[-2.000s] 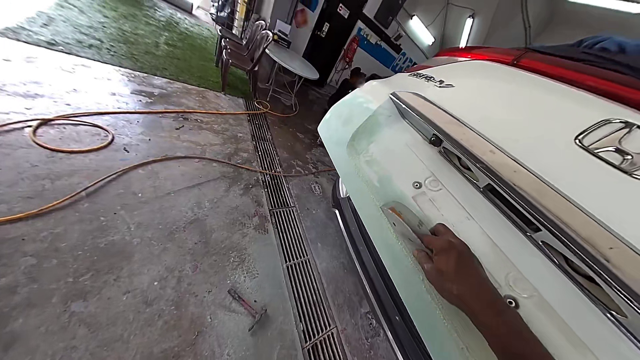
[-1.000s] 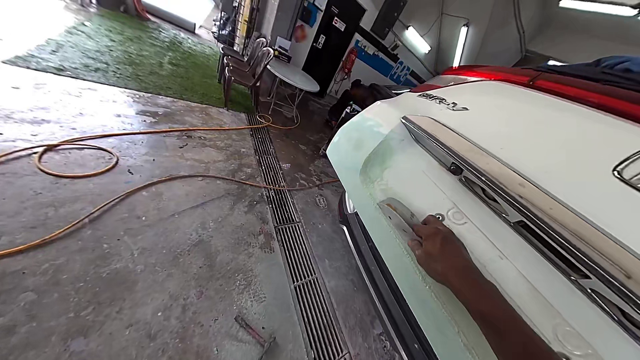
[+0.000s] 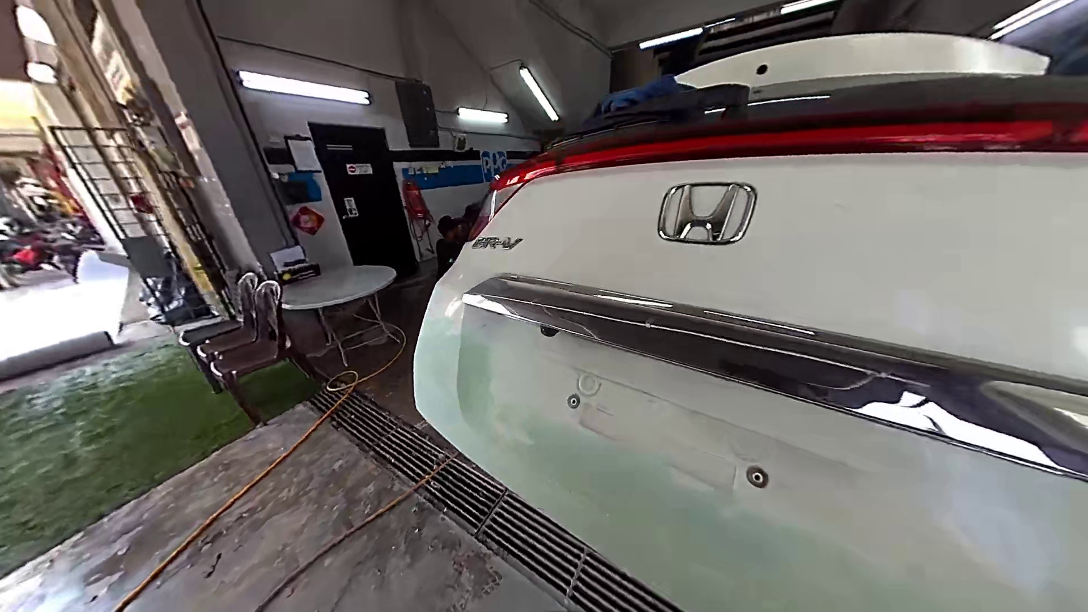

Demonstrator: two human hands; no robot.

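Observation:
Neither my left hand nor my right hand shows in the head view. The white tailgate of a Honda car [image 3: 816,297] fills the right half. Its lower part carries pale green, hazy patches [image 3: 552,450] around the number-plate recess, where two round fasteners [image 3: 757,477] sit. A chrome trim strip [image 3: 680,344] runs across above the recess. Higher up is the Honda emblem [image 3: 707,213], with a red light bar [image 3: 765,136] along the top of the tailgate.
A metal floor drain grate [image 3: 476,489] runs beside the car, crossed by an orange hose [image 3: 280,463]. Farther back stand a round white table [image 3: 336,287], brown chairs [image 3: 255,336] and a black door [image 3: 361,200]. A person [image 3: 449,242] is partly hidden behind the car.
My right hand, earlier on the lower tailgate with a flat pad-like thing under its fingers, is out of view. The view has swung up and right.

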